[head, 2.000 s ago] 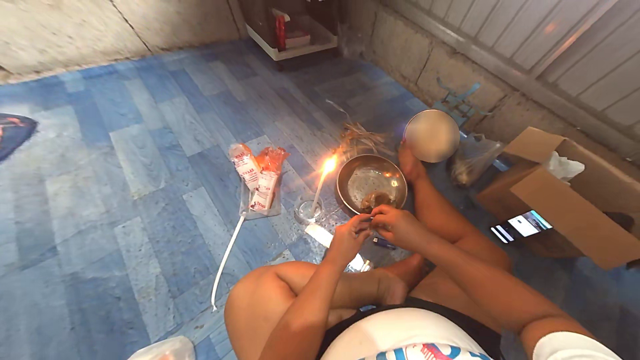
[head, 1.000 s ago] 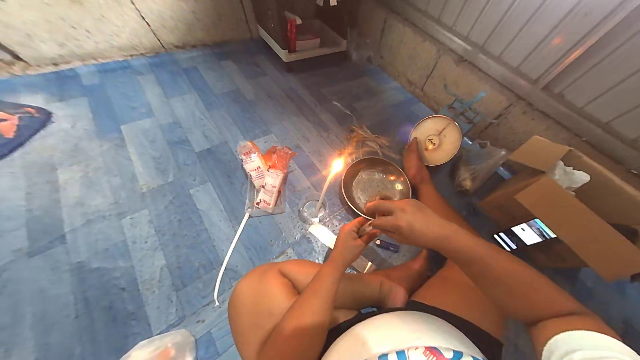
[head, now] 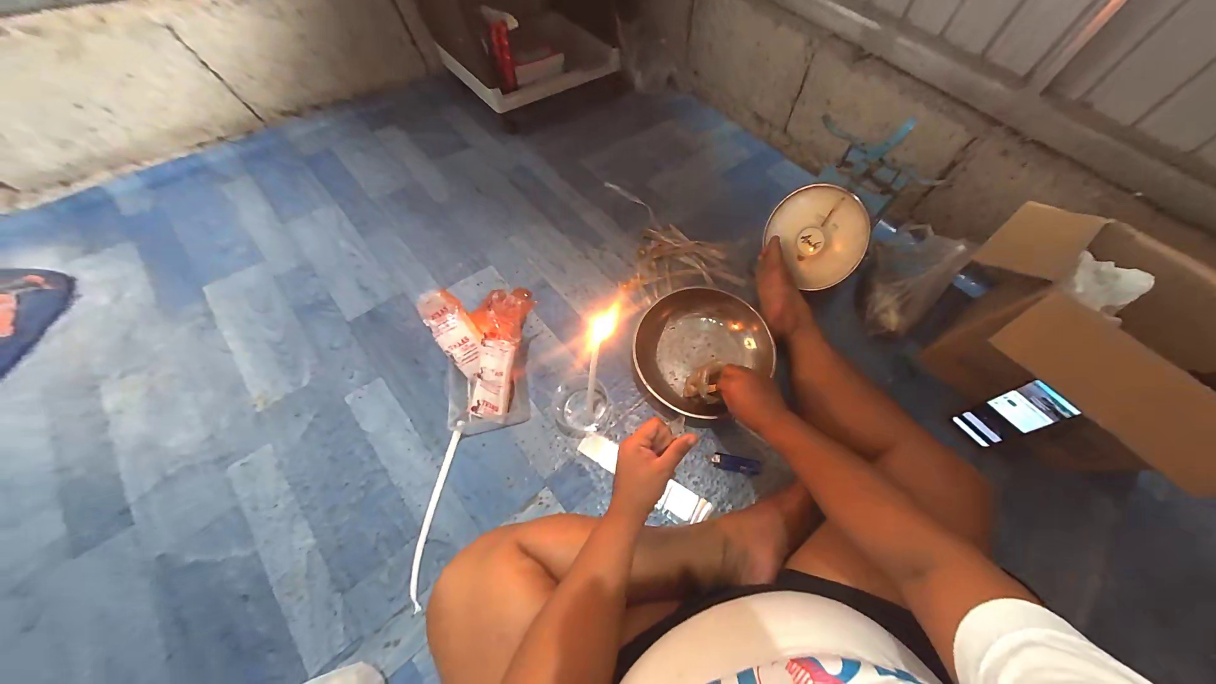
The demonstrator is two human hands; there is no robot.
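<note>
My right hand (head: pixel 750 397) reaches over the near rim of a metal bowl (head: pixel 665 328), its fingers on a small brownish bundle (head: pixel 705 380) inside. Just left of it, my left hand (head: pixel 651 461) pinches a small clear piece, perhaps plastic, near the bowl's lower edge. A lit white candle (head: pixel 593 375) stands upright in a glass holder (head: pixel 581 410) left of the bowl. Below the bowl lies a blue lighter (head: pixel 736 464). Thin dry strips (head: pixel 679 256) are piled behind the bowl.
Red-and-white packets (head: pixel 492 375) lie on a clear bag at left, a white cord (head: pixel 435 518) trailing from it. A round lid (head: pixel 836 252) rests by my foot. At right are a plastic bag (head: pixel 898 285), a cardboard box (head: pixel 1054 328) and a lit phone (head: pixel 1034 407).
My hands were together at the bowl's near edge; they have moved apart, the right one now inside the bowl's rim at the bundle, the left one just outside it.
</note>
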